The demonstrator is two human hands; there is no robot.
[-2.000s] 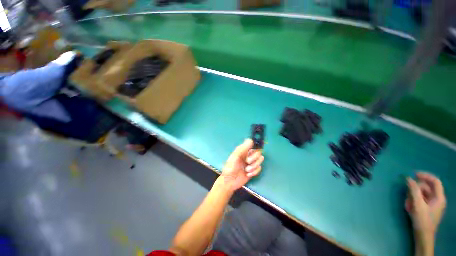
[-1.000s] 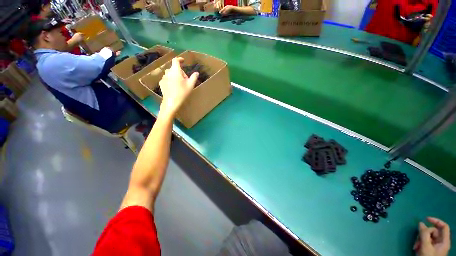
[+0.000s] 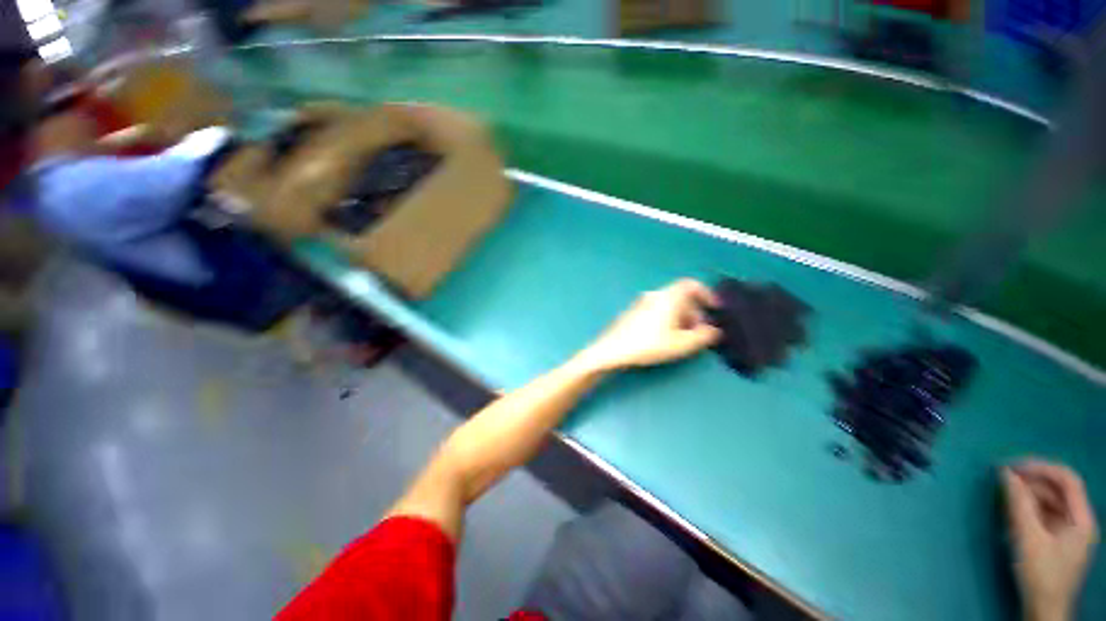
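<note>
The frame is blurred. A dark pile of plates [image 3: 762,328] lies on the green bench. My left hand [image 3: 665,325] reaches in from the left, its fingertips at the left edge of that pile; blur hides whether they hold a plate. A shiny black pile of inserts [image 3: 901,406] lies to the right of the plates. My right hand [image 3: 1050,522] is at the right edge of the bench, right of the inserts, with thumb and fingers curled close together; whether something small is between them cannot be told.
An open cardboard box [image 3: 455,224] with black parts stands at the left of the bench, a second box [image 3: 261,172] beyond it. A person in a blue top [image 3: 115,200] sits at far left. A blurred metal post [image 3: 1013,206] rises behind the inserts. A pale strip [image 3: 728,234] runs behind the piles.
My left hand has moved right, from over the cardboard box to the pile of plates. The view has shifted. My right hand stays at the right edge of the bench.
</note>
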